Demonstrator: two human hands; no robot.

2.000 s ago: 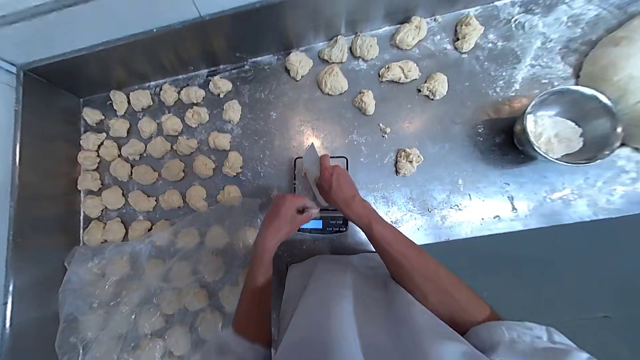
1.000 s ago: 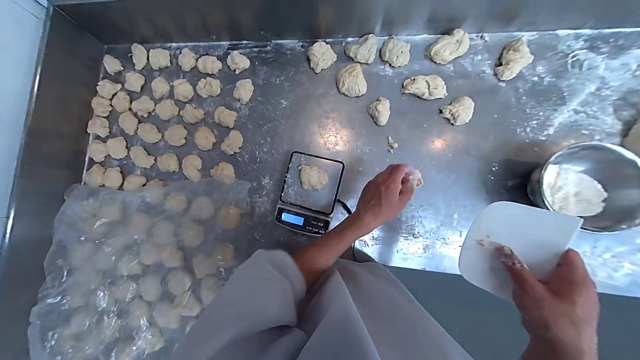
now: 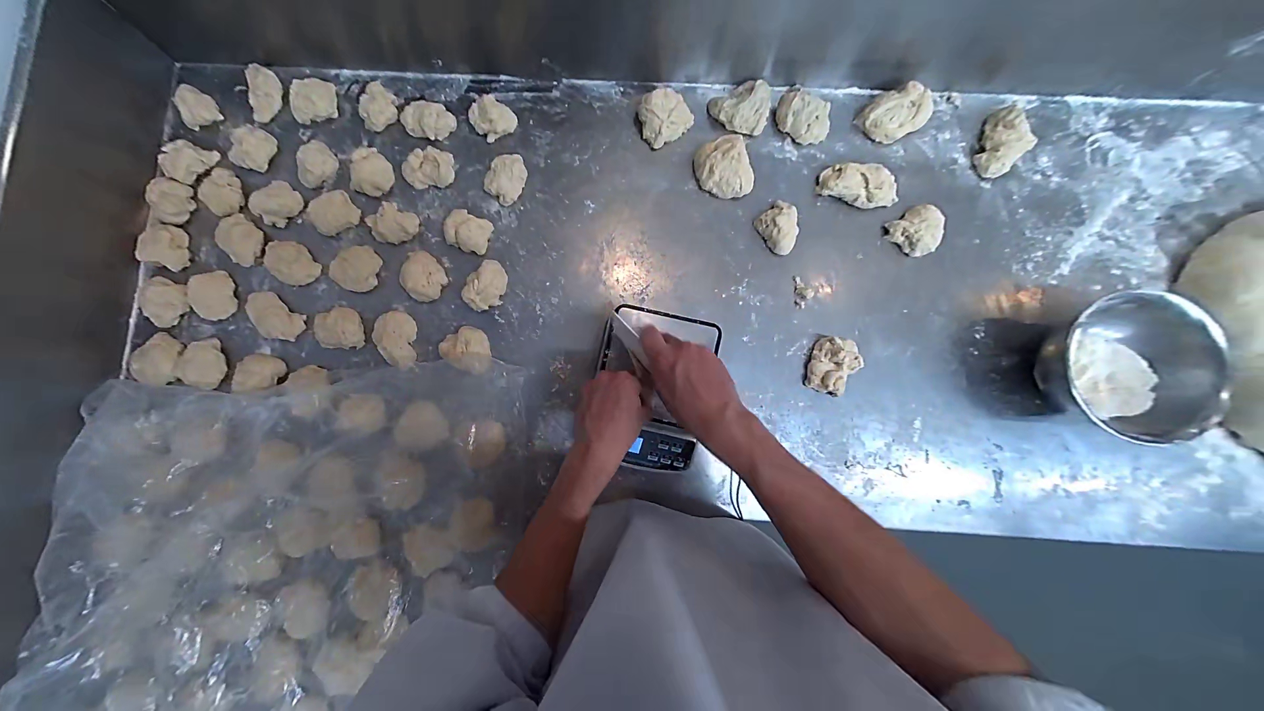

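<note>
Over a digital kitchen scale my two hands meet. My right hand grips a white dough scraper, seen nearly edge-on above the scale's platform. Close against it, at the left side of the platform, is my left hand with its fingers curled; whether dough is between them is hidden. A rough dough piece lies to the right of the scale, with a small dough scrap above it. Several larger dough pieces lie farther back.
Rows of small dough pieces cover the steel table's left part. Clear plastic sheeting lies over more of them nearer me. At the right stand a steel bowl holding flour and, behind it, a large dough mass. A steel wall runs along the back.
Both hands have come together over the scale; one second ago they were apart, with the scraper near the bowl and a dough piece visible on the platform. The view has shifted.
</note>
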